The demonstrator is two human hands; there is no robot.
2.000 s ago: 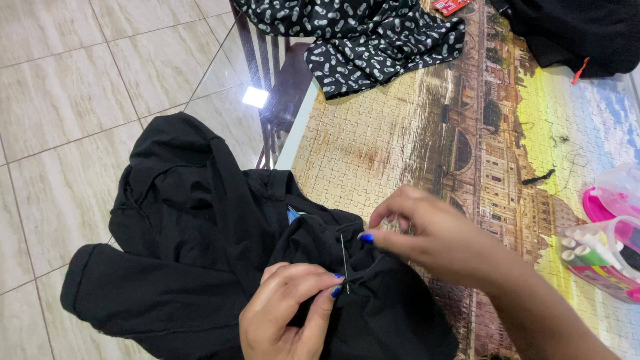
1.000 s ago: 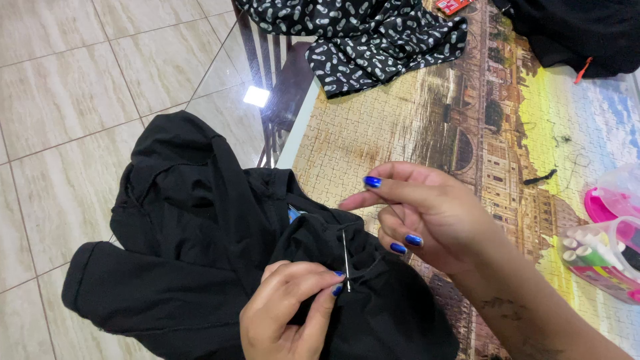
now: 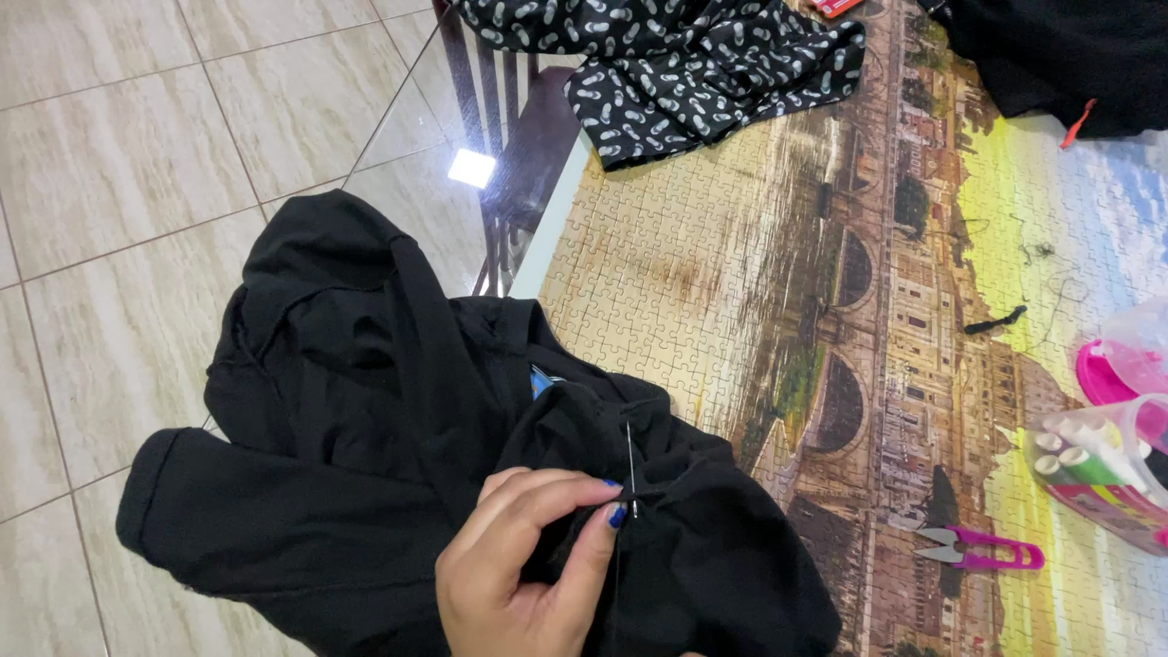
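A black garment (image 3: 365, 511) lies bunched across the lower left and middle, partly over the table edge. My left hand (image 3: 529, 557), with blue nails, pinches a fold of it between thumb and index finger. Just right of those fingertips, a sewing needle (image 3: 630, 465) passes through the fold, its two ends showing above and below. A dark thread hangs faintly below it. Something blue (image 3: 542, 381) peeks from an opening in the garment. My right hand is not recognizable in view; only a sliver of skin shows at the bottom edge, too little to identify.
Pink-handled thread snips (image 3: 990, 550) lie on a jigsaw puzzle (image 3: 675, 274) covering the table. At right stands a clear tub (image 3: 1100, 465) of thread spools beside its pink-rimmed lid (image 3: 1100, 372). Patterned fabric (image 3: 712, 82), black cloth (image 3: 1077, 73) and loose black thread (image 3: 996, 320) lie farther back.
My right hand, above the garment near the needle earlier, has left that place. The thread snips it covered now show on the puzzle. My left hand keeps its pinch on the fold.
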